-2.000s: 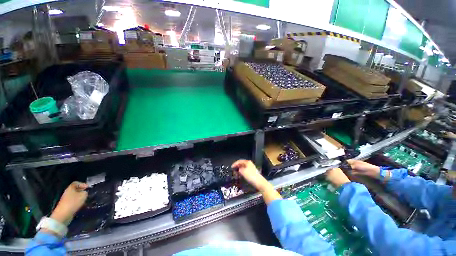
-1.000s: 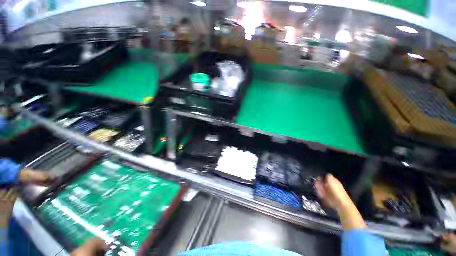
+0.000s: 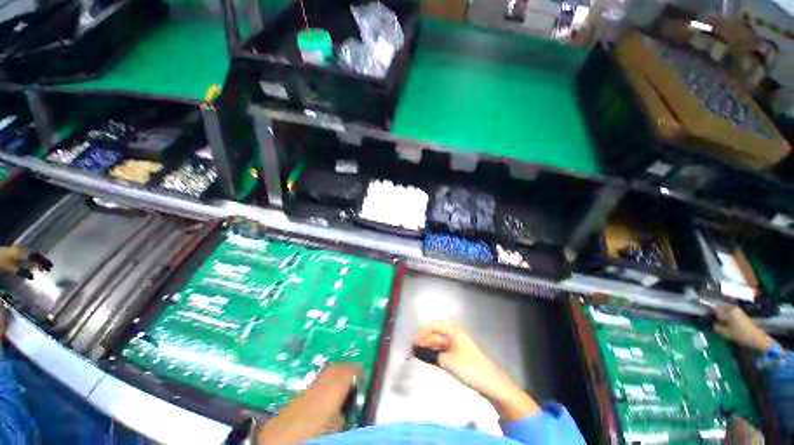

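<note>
A large green circuit board (image 3: 270,317) lies in a carrier with reddish-brown side rails in front of me. My left hand (image 3: 318,408) is over the board's lower right part, cut off by the bottom edge, with dark pieces at its fingers; their exact type is blurred. My right hand (image 3: 453,352) is over the steel plate right of the board, its fingers closed on a small black component (image 3: 427,355). Behind the conveyor are white connectors (image 3: 393,205), grey components (image 3: 461,211), blue components (image 3: 457,248) and small white parts (image 3: 512,256) in bins.
A second green board (image 3: 666,369) lies to the right, with another person's hand (image 3: 740,328) over it. Another person's hand (image 3: 12,259) holds dark pieces at the far left. The conveyor rail (image 3: 514,280) runs below the bins. A black tote (image 3: 326,97) and cardboard tray (image 3: 688,113) stand on the upper shelf.
The view has turned left and down. My right hand has left the bins and is over the steel plate with a black component. My left hand is still over the board, now farther right in view.
</note>
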